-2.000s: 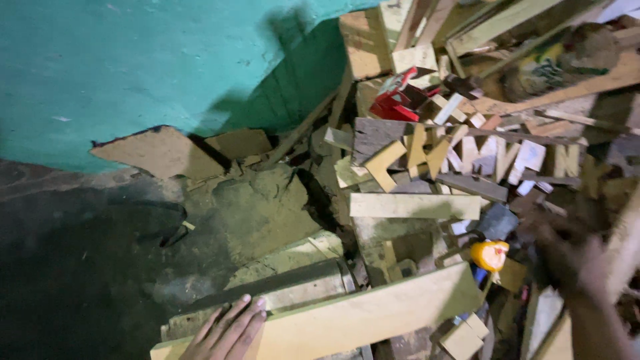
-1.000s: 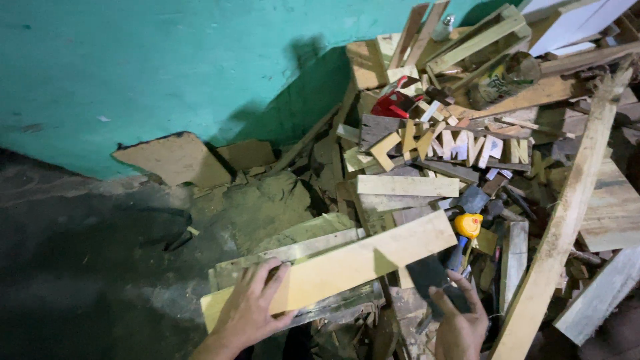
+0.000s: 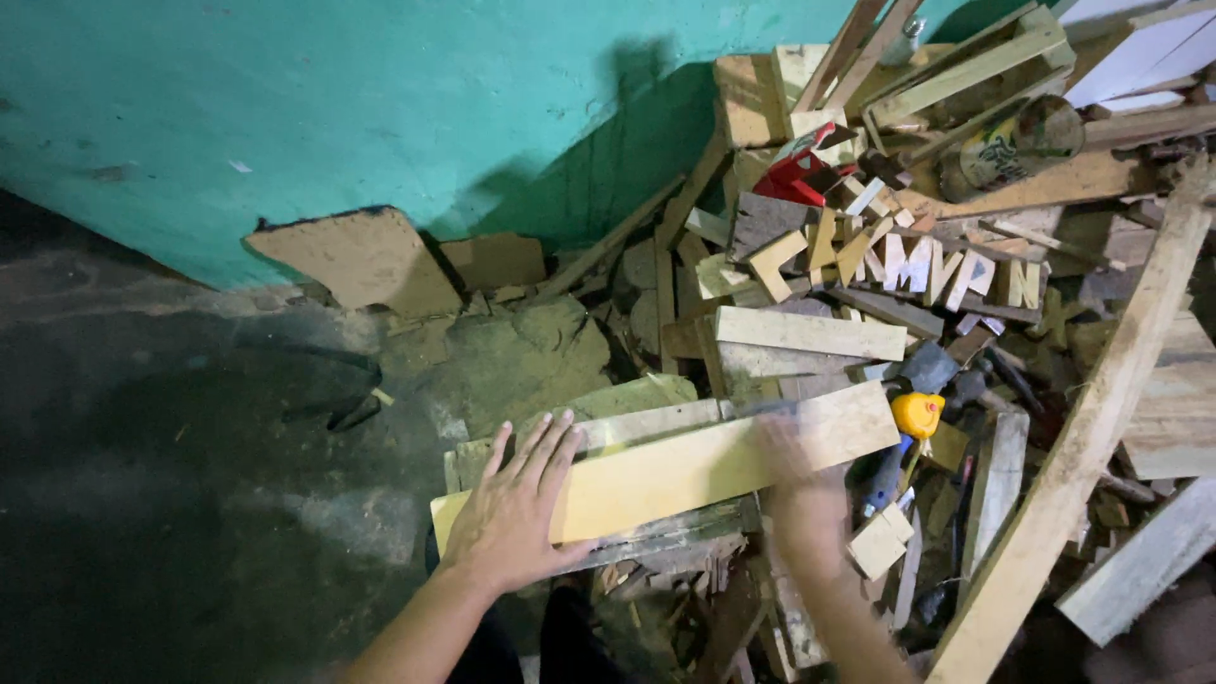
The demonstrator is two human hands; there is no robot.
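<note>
A pale wooden board (image 3: 665, 480) lies at a slant across a low, worn wooden support (image 3: 646, 429). My left hand (image 3: 518, 503) holds the board near its left end, fingers spread over the top and thumb at the near edge. Motion blurs my right hand (image 3: 798, 465), which is over the right part of the board; what lies under its fingers cannot be told. Just beyond the board's right end are a yellow tape measure (image 3: 918, 415) and a blue tool handle (image 3: 887, 477). Farther back, cut wooden letters (image 3: 912, 264) stand in a row.
Wood offcuts crowd the right side, with a long plank (image 3: 1073, 446) slanting across them. A short light batten (image 3: 810, 332) lies behind the board. A glass jar (image 3: 1012, 152) and a red object (image 3: 798, 169) are farther back. Broken sheet pieces (image 3: 356, 258) lean against the green wall (image 3: 332, 104).
My right hand was off to the right over the scraps, then held a dark flat piece at the board's near edge; now it is over the board. My left hand stays near the left end.
</note>
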